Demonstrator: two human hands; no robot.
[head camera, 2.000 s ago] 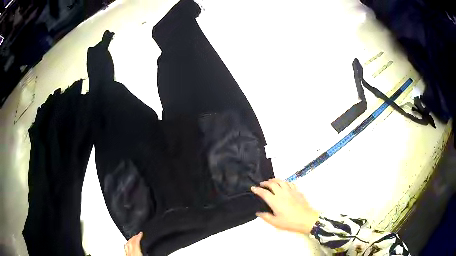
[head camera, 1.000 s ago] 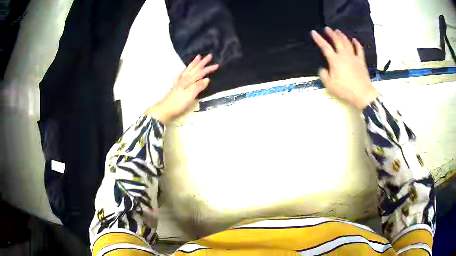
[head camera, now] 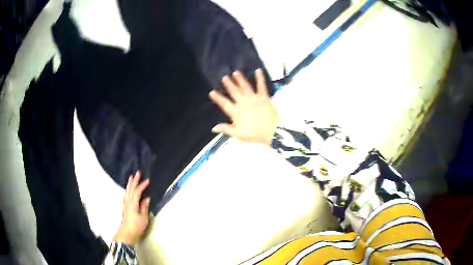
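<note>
Black unfinished trousers (head camera: 161,88) lie flat, with their waist edge along a blue and black measuring tape (head camera: 194,168). Shiny dark pocket bags show at both sides, one (head camera: 116,140) by my left hand and one (head camera: 220,44) above my right. My left hand (head camera: 136,209) rests at the left waist corner, fingers slightly apart, gripping nothing visible. My right hand (head camera: 248,108) lies flat with fingers spread on the right waist area, its palm over the tape. The far leg ends are cut off or blurred.
Another black garment piece (head camera: 49,165) lies on the left of the off-white table (head camera: 358,93). A dark strip piece (head camera: 332,14) lies beyond the tape, and dark strip loops (head camera: 415,10) lie at the top right. The worn table edge (head camera: 428,111) curves down the right.
The view has turned, so the waist edge and tape now slant. Both hands remain at the waist edge; the right fingers are spread wider. Compared with the oldest frame, the waist edge now lies along the tape.
</note>
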